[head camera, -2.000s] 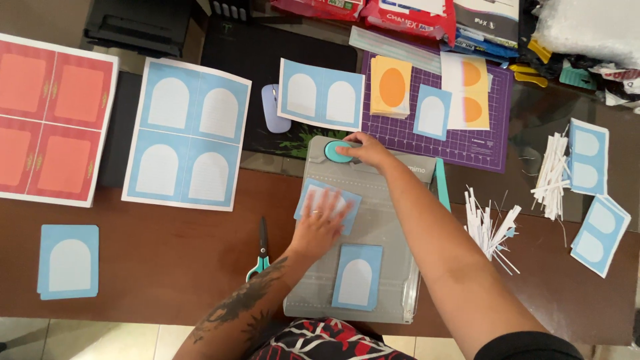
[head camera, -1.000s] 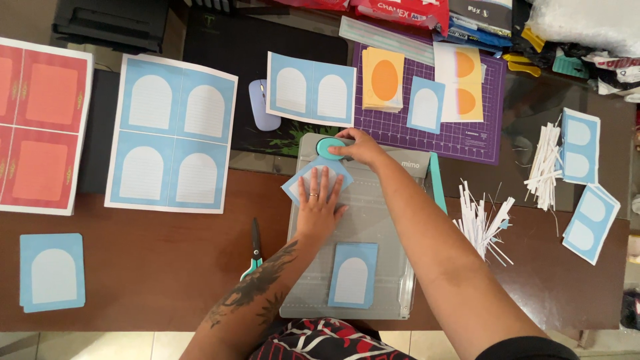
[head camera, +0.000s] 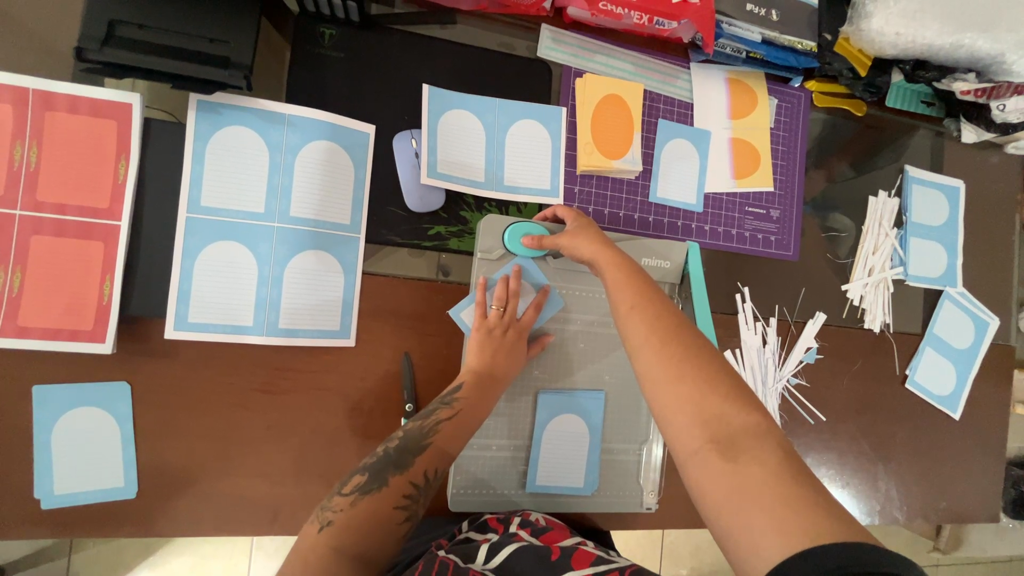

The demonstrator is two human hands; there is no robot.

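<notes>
A grey paper trimmer board (head camera: 608,352) lies in front of me, with a round teal punch button (head camera: 526,239) at its top left. My left hand (head camera: 506,324) lies flat with fingers spread on a blue card (head camera: 524,270), which is turned at an angle below the button. The fingers of my right hand (head camera: 564,234) rest on the button's right side, the thumb on top of it. Lower on the board sits a small stack of blue cards with white arches (head camera: 566,442). Another stack of blue cards (head camera: 84,444) lies at the far left of the table.
Uncut blue sheets (head camera: 272,220) and red sheets (head camera: 68,212) lie left. Scissors (head camera: 409,388) sit beside the board. Behind are a mouse (head camera: 418,170), a purple cutting mat (head camera: 788,160) and orange cards (head camera: 610,126). White paper strips (head camera: 768,352) and more blue sheets (head camera: 952,352) lie right.
The blue card under my left hand was lower on the board two seconds ago; hand and card have moved up to the punch, and the card is now turned. My right hand stays at the button.
</notes>
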